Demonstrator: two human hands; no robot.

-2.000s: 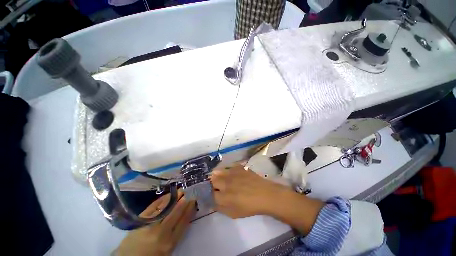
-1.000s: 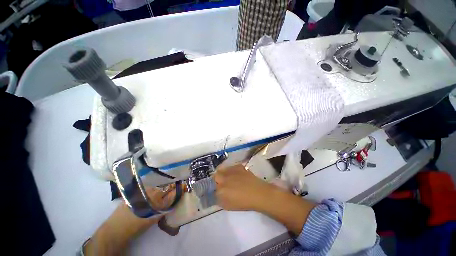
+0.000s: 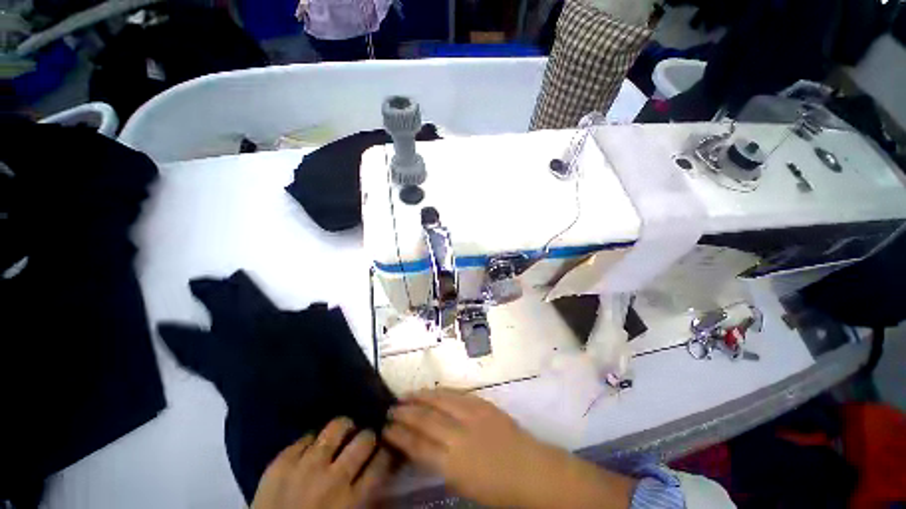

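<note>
A black garment panel [image 3: 288, 373] lies on the white table left of the needle area, its ragged upper end pointing away. My left hand [image 3: 323, 467] rests on its lower part with fingers bent. My right hand [image 3: 447, 437] is on its right edge, fingertips at the cloth. Whether the fingers pinch or only press the cloth I cannot tell. The presser foot area [image 3: 477, 328] of the white sewing machine [image 3: 487, 209] has no black panel under it and stands beyond my right hand.
A large black garment pile [image 3: 70, 328] lies at the left. Another black piece [image 3: 333, 179] lies behind the machine head. Thread snips with red [image 3: 730, 338] lie on the bed at right. A white cloth strip [image 3: 661, 214] hangs over the arm. A person in checked cloth [image 3: 591, 65] stands behind.
Both hands have moved from the needle area towards the table's front edge. The black panel now lies spread under them. The view has shifted left, showing more of the pile.
</note>
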